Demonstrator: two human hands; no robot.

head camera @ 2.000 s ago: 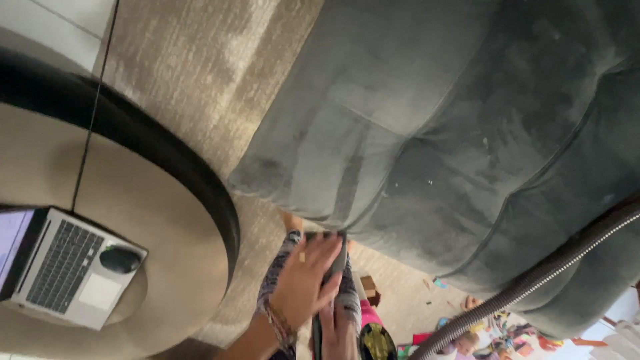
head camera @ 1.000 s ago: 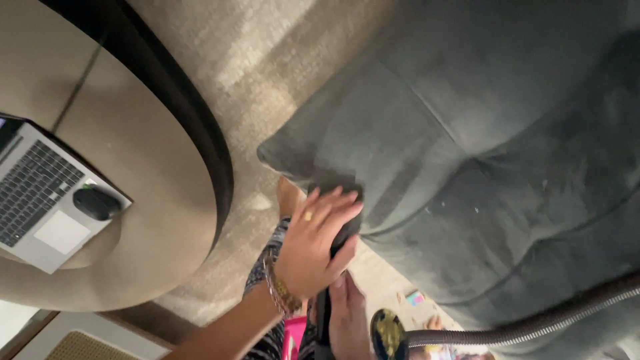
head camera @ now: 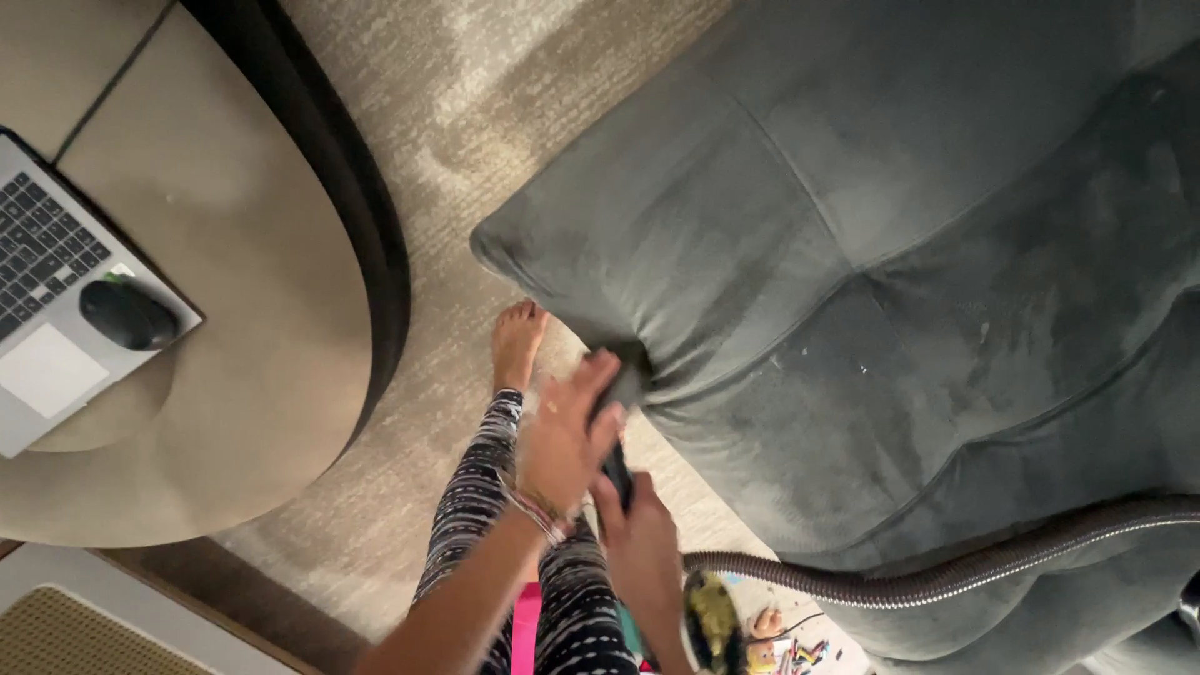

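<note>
The grey upholstered sofa (head camera: 797,281) fills the right side, with pale specks and darker streaks on its fabric. A dark vacuum nozzle (head camera: 626,375) presses against its front edge. My left hand (head camera: 562,441), blurred and with bracelets at the wrist, lies over the back of the nozzle. Lower down, my right hand (head camera: 639,534) is closed around the black tube (head camera: 616,473) behind the nozzle. A brown ribbed hose (head camera: 900,586) runs from near my right forearm across the sofa to the right edge.
A round beige table (head camera: 262,375) with a dark rim stands at left, bearing a laptop (head camera: 84,309) and a black mouse (head camera: 128,314). My bare foot (head camera: 517,337) is on the patterned carpet (head camera: 450,234). Small toys (head camera: 783,652) lie scattered at the bottom right. A woven-panelled piece (head camera: 84,637) is at bottom left.
The view has shifted. Both hands remain at the nozzle and tube by the sofa's front edge. More of the nozzle shows beyond my left fingers than a second ago.
</note>
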